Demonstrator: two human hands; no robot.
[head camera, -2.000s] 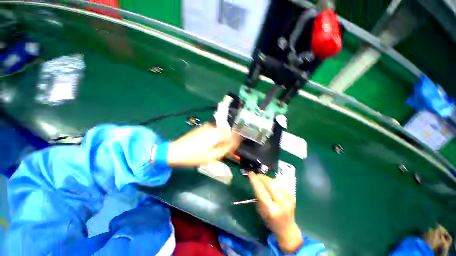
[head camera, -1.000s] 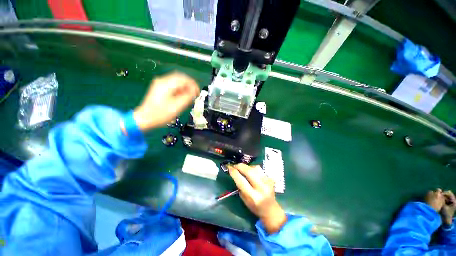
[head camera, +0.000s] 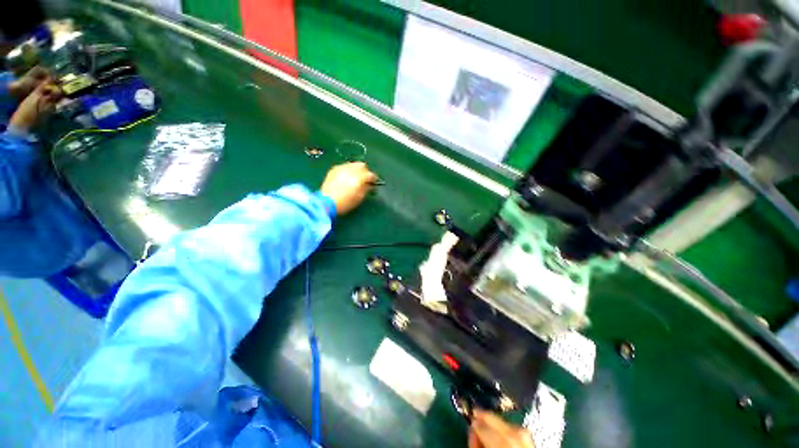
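The black press fixture (head camera: 473, 337) stands right of centre, with a pale green plate (head camera: 534, 229) and clear block (head camera: 532, 289). My left hand (head camera: 349, 186) is over the bench left of the fixture, its fingertips closed on a small dark piece that looks like a round module (head camera: 378, 182) seen edge-on. My right hand (head camera: 498, 430) is cut off by the bottom edge. Its fingertips are on another round module (head camera: 460, 402) at the front edge of the base. Several modules (head camera: 364, 297) lie left of the base. The fixture nest is hard to make out.
A blank white card (head camera: 402, 374) lies in front of the base, white sheets (head camera: 573, 353) to its right. Cream tape (head camera: 435, 273) is on the base's left. A black cable (head camera: 385, 246) runs left. A clear bag (head camera: 181, 159) and another person's hands (head camera: 35, 101) are far left.
The view has swung left, shifting the fixture rightward in the picture. My left hand has moved away from the fixture along the bench and now has a small piece at its fingertips. My right hand stays by the base front.
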